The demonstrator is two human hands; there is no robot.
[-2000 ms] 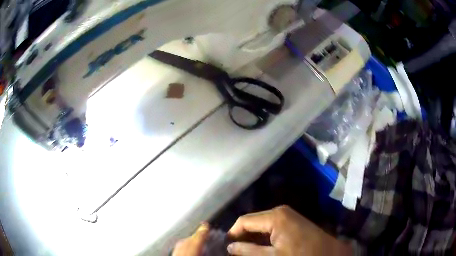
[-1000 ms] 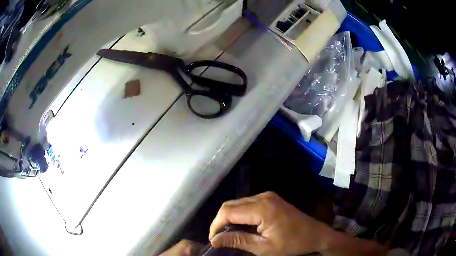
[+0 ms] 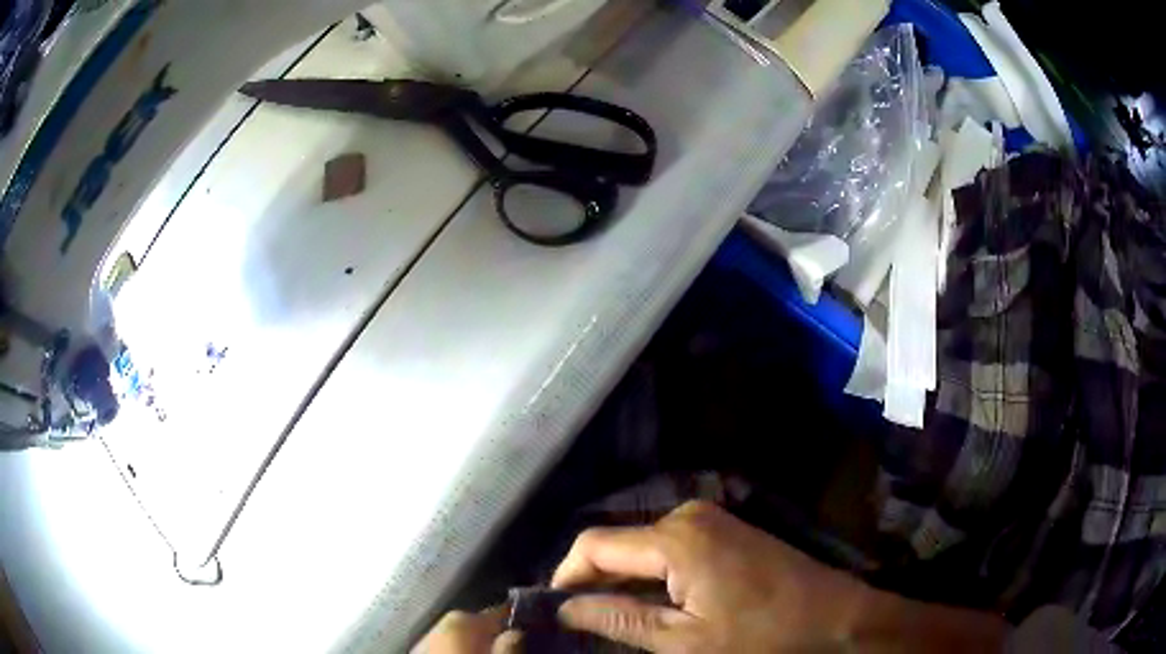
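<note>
My right hand (image 3: 716,581) is at the bottom centre, below the front edge of the machine bed. Its thumb and fingers pinch a dark piece of plaid fabric (image 3: 544,606). My left hand (image 3: 467,632) is cut off by the bottom edge; its visible fingers touch the same fabric from the left. Most of the fabric is hidden by the hands and dark shadow. More plaid fabric (image 3: 1010,371) hangs in a heap at the right.
Black shears (image 3: 556,156) lie on the white machine bed (image 3: 422,332). The sewing machine head (image 3: 109,166) is at the left. A blue bin (image 3: 818,326) at the right holds white strips (image 3: 910,319) and a clear plastic bag (image 3: 850,153). A brown patch (image 3: 344,178) is on the bed.
The view has shifted, so the machine sits further left and the shears appear higher than at first. More plaid fabric shows around my right hand. Both hands stay together at the fabric.
</note>
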